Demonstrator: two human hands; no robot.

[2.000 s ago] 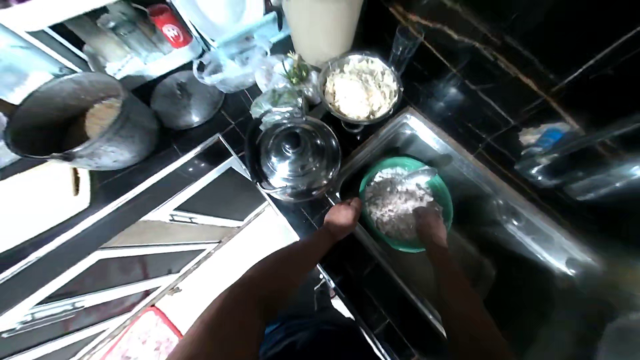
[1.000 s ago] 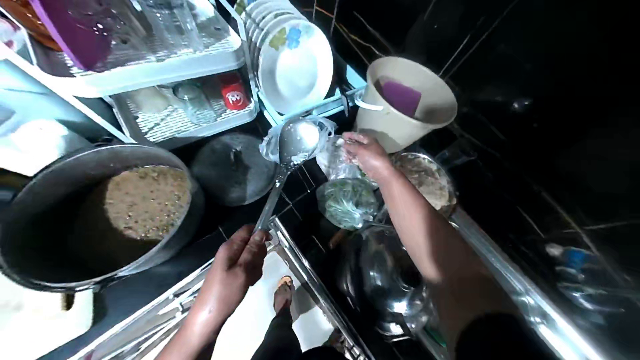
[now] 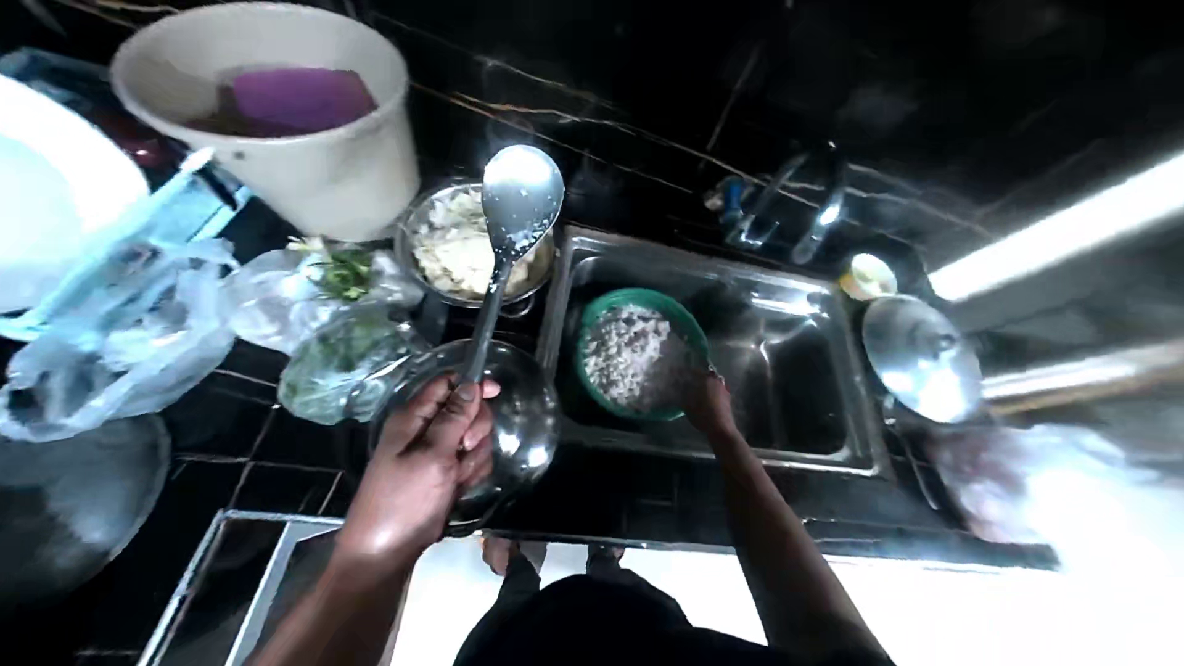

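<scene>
My left hand [image 3: 435, 444] is closed around the handle of a large metal serving spoon [image 3: 523, 199], its bowl raised, with white bits stuck on it. The spoon passes over a metal bowl of pale chopped food [image 3: 453, 245] and a shiny metal lid or bowl [image 3: 523, 421]. In the steel sink [image 3: 786, 388] is a green bowl [image 3: 689, 324] holding white, grainy pieces [image 3: 629, 356]. My right hand [image 3: 705, 393] is at that bowl's right rim; its fingers are blurred and partly dark, so their grip is unclear.
A cream bucket [image 3: 361, 176] with a purple item inside stands at upper left. Plastic bags [image 3: 139, 324], one bag of greens [image 3: 347, 361], and a dark round lid [image 3: 83, 490] lie at left. A faucet [image 3: 819, 217] is behind the sink; a metal lid [image 3: 920, 356] is on its right.
The view has swung right, back to the sink. My right hand has moved from the plastic bags to the green bowl. The spoon, still in my left hand, is now raised near the bowl of chopped food.
</scene>
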